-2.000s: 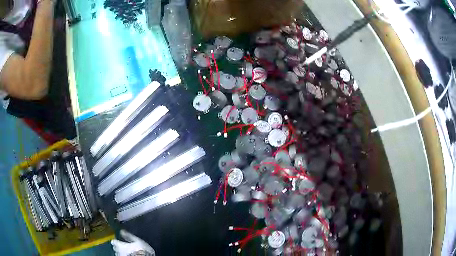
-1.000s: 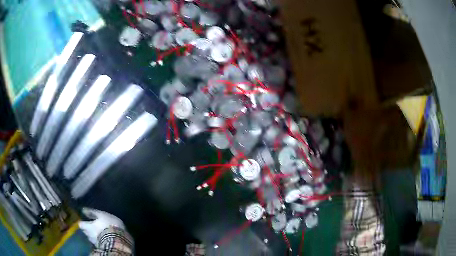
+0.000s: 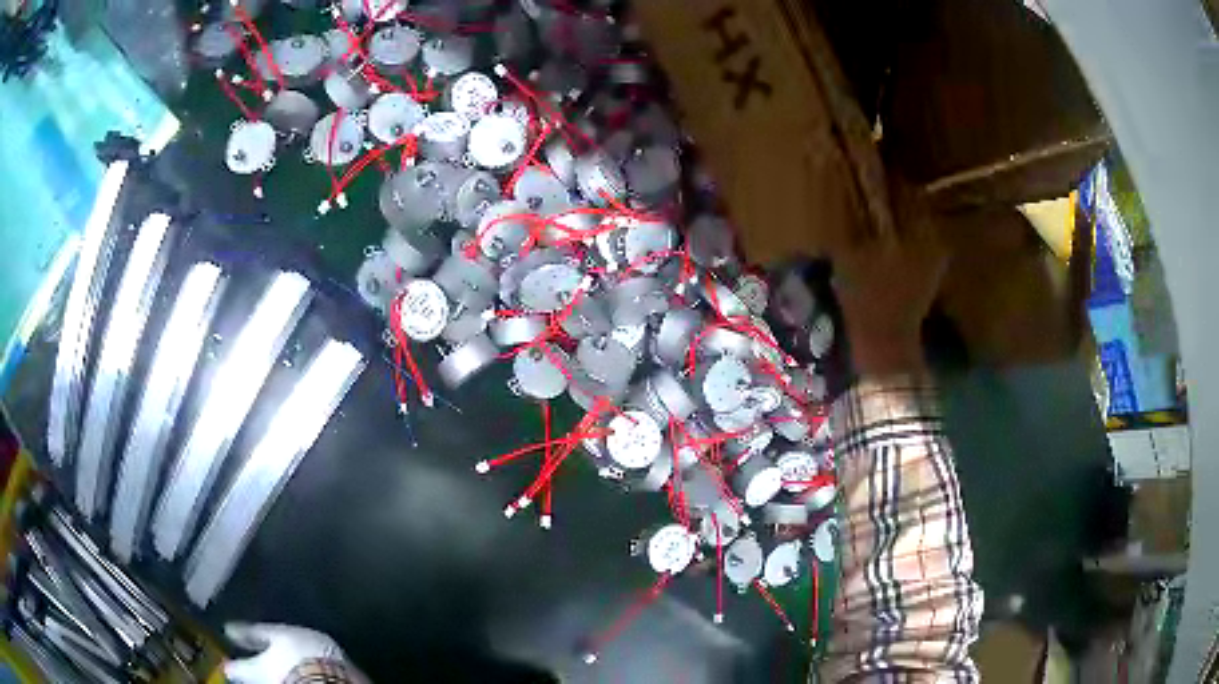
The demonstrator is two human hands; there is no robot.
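My right hand (image 3: 885,297), bare with a plaid sleeve, holds the near edge of a brown cardboard carton (image 3: 749,120) marked "HX"; the fingers are dim and blurred. The carton is tilted at the right side of the bench. A large pile of silver disc motors (image 3: 548,287) with red lead wires lies left of it and partly behind it. My left hand (image 3: 274,655), in a white glove, is at the bottom edge, partly cut off; its fingers are not clear.
Several long white-silver housings (image 3: 227,414) lie side by side on the dark bench mat (image 3: 401,535). A yellow crate of long parts (image 3: 80,588) is at lower left. A light-blue mat (image 3: 67,147) is at upper left. A pale curved edge (image 3: 1150,80) runs at upper right.
The carton and my right hand have come into view since the oldest frame. Since the last one, the carton has tilted and shifted left. The view has moved, so the pile sits further left.
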